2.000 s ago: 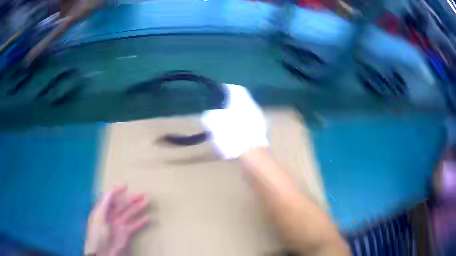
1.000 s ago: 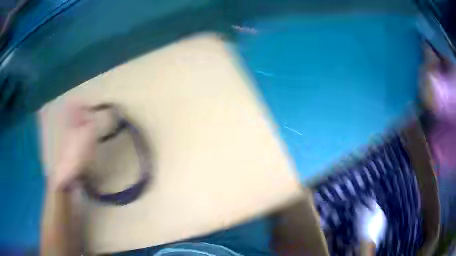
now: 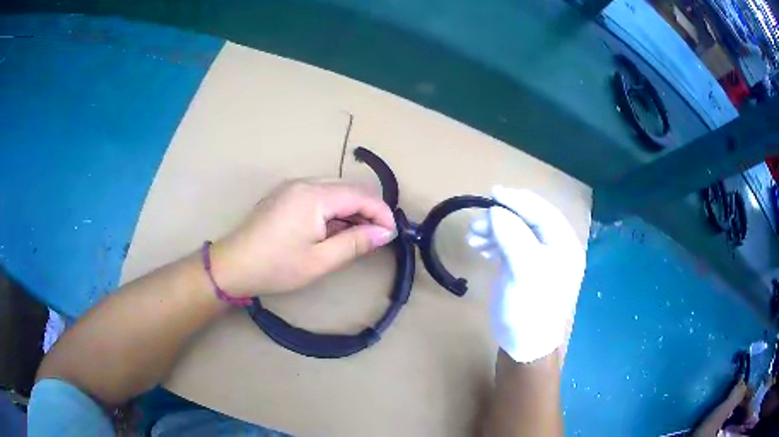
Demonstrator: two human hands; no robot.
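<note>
A black headband [image 3: 320, 343] curves below my left hand over the tan cardboard pad [image 3: 282, 85]. My left hand [image 3: 295, 230], bare with a red wrist cord, pinches the headband near its upper right end and hides part of it. A black half-ring yoke [image 3: 436, 265] meets that end, its opening to the right. My right hand [image 3: 534, 265], in a white glove, holds the yoke's upper tip. Another curved black piece [image 3: 384, 175] sticks up above my left fingers; its lower part is hidden. A thin dark wire [image 3: 346, 145] shows above my left hand.
The blue-green bench [image 3: 85, 154] lies on both sides of the pad. A dark green conveyor [image 3: 410, 77] runs behind it, with black headband assemblies [image 3: 642, 102] at the upper right and a green upright [image 3: 692, 154]. Another person's arm [image 3: 724, 414] shows at the lower right.
The view has swung back from the lower right, where the gloved hand was. My right hand is now at the yoke over the pad. My left hand has moved to the joint of headband and yoke.
</note>
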